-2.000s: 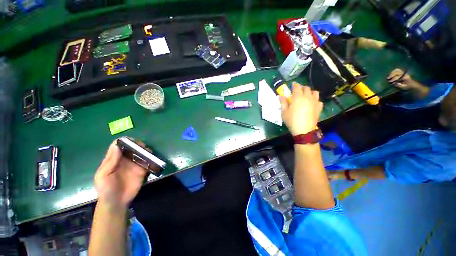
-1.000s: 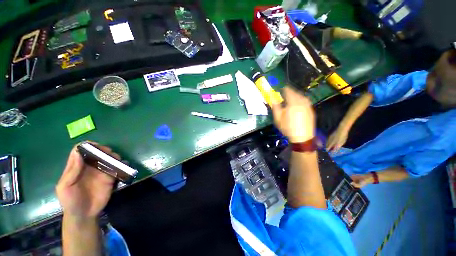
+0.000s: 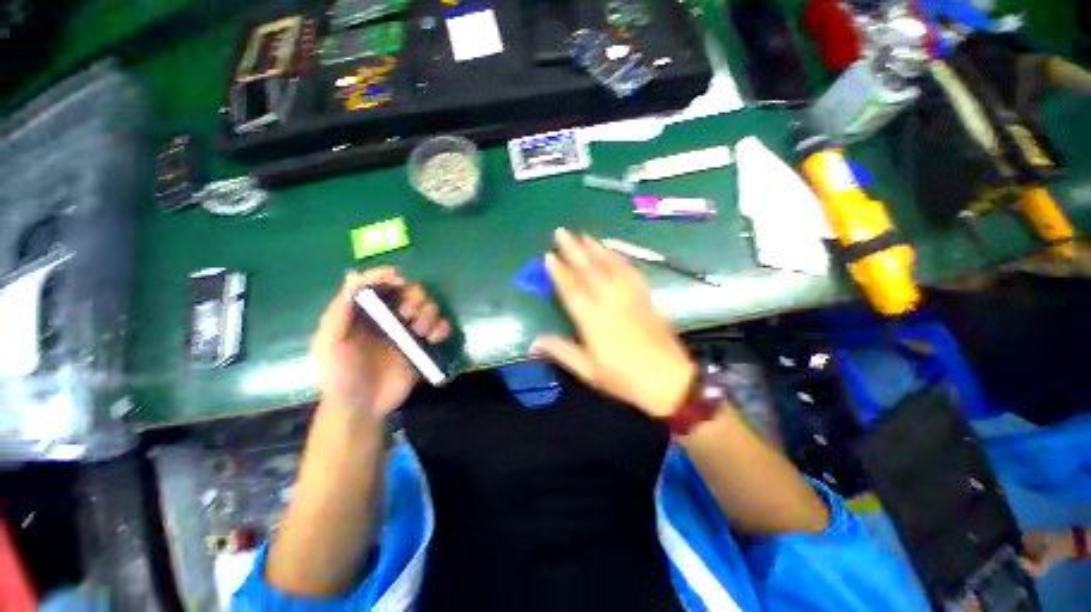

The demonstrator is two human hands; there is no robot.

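My left hand (image 3: 365, 353) holds a mobile phone unit (image 3: 401, 336) on edge over the bench's front edge, its pale side showing. My right hand (image 3: 614, 325) is flat, fingers spread, over the bench beside the blue triangular pick (image 3: 534, 279). Its fingertips reach the pick's right side; I cannot tell if they touch it. The yellow electric screwdriver (image 3: 864, 233) lies at the right, beside a white wipe (image 3: 775, 213). A clear cup of screws (image 3: 446, 171) stands behind my hands.
A black parts tray (image 3: 514, 102) runs along the back. A second phone unit (image 3: 217, 318) lies at left, near stacked clear blister trays (image 3: 72, 251). A tweezers-like tool (image 3: 658, 258), purple tube (image 3: 674, 208) and green label (image 3: 379, 238) lie on the bench. A person's hand (image 3: 1053, 548) shows at lower right.
My right hand has let go of the screwdriver and moved left to the blue pick. The screwdriver now lies on the bench. My left hand still holds the phone unit. The view has shifted left.
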